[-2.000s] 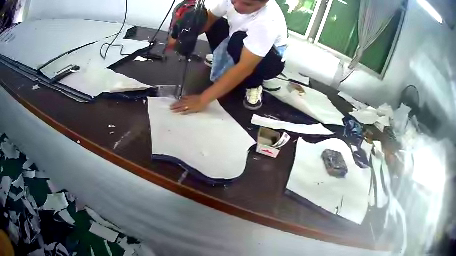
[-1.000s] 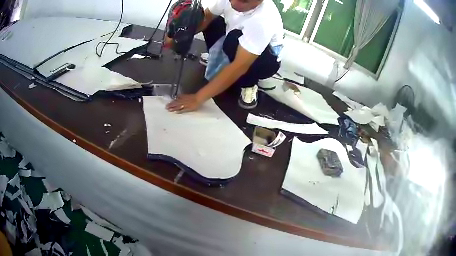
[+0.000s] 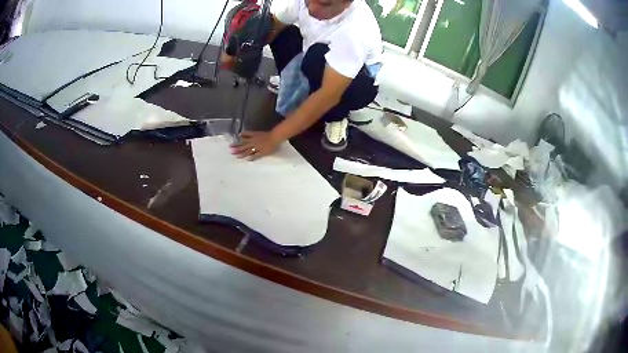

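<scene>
Neither of my hands is in view. Nearest in front of me, a white-topped cut panel stack (image 3: 265,196) with a dark fabric edge lies on the dark-brown table (image 3: 165,193). Another person squats behind it, one hand flat on its far end. That person's other hand is at the red-and-black straight knife cutting machine (image 3: 244,41), whose upright blade meets the stack's far edge. To the right lies another cut panel stack (image 3: 413,241) with a dark speckled fabric weight (image 3: 449,221) on top.
A small open carton (image 3: 359,195) stands between the two stacks. A narrow white strip (image 3: 389,171) lies behind it. A large white-topped lay (image 3: 89,62) with a thin dark tool (image 3: 79,105) is at the left. Paper scraps (image 3: 72,283) cover the green floor; others lie at the table's far right.
The whole scene has shifted slightly left in the picture. The other person's hand stays on the stack's far end, and the machine stays at its far edge.
</scene>
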